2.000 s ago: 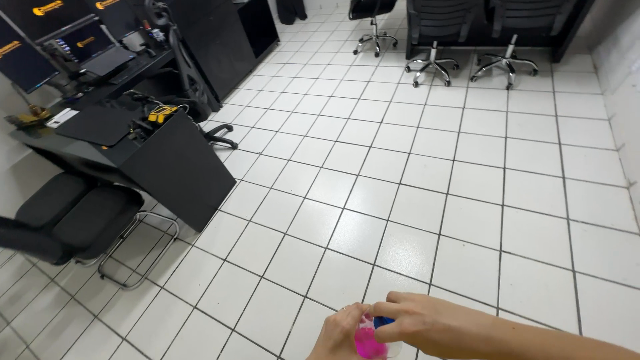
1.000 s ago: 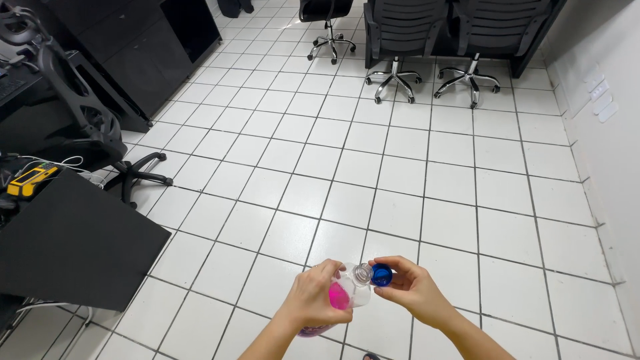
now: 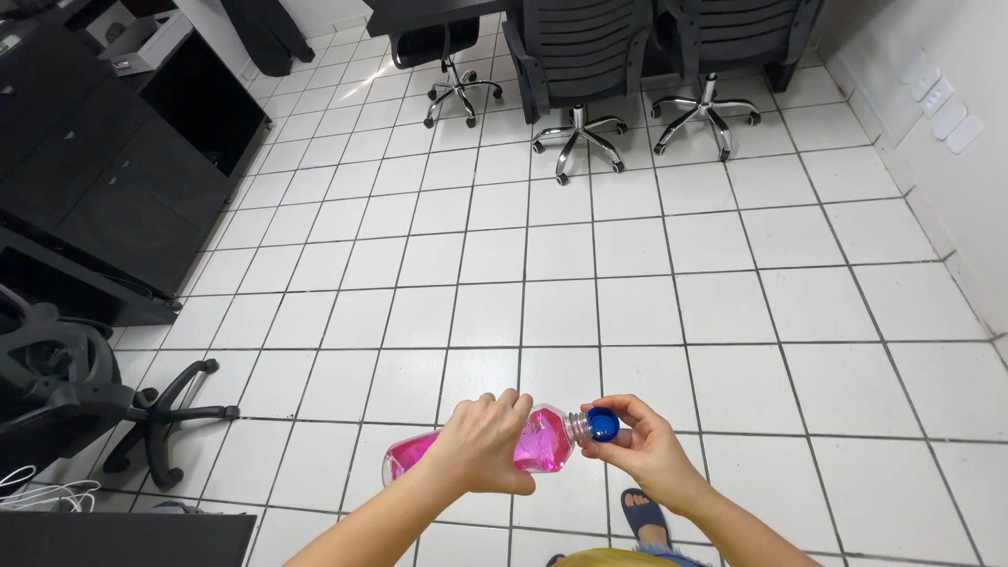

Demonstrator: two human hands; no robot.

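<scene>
A clear plastic bottle of pink liquid point(image 3: 543, 441) lies tilted nearly sideways above the floor, its threaded neck to the right. My left hand point(image 3: 484, 445) is wrapped around the bottle's middle. In the fingers of my right hand point(image 3: 646, 453) is a blue plastic cap point(image 3: 603, 424), its hollow inside facing me, right beside the bottle's mouth. Whether the cap touches the neck I cannot tell. The liquid reaches toward the shoulder of the bottle.
White floor tiles point(image 3: 488, 315) spread ahead. Wheeled office chairs point(image 3: 583, 55) stand by a dark desk point(image 3: 433, 14) at the back. Black cabinets point(image 3: 118, 173) and another chair's base point(image 3: 161, 413) are at left, a dark tabletop point(image 3: 126, 539) at lower left. My sandalled foot point(image 3: 644, 512) shows below.
The bottle, upright-looking a second ago, is now tilted well over to the side, with its pink liquid spread along it. The view has swung to the right since the oldest frame.
</scene>
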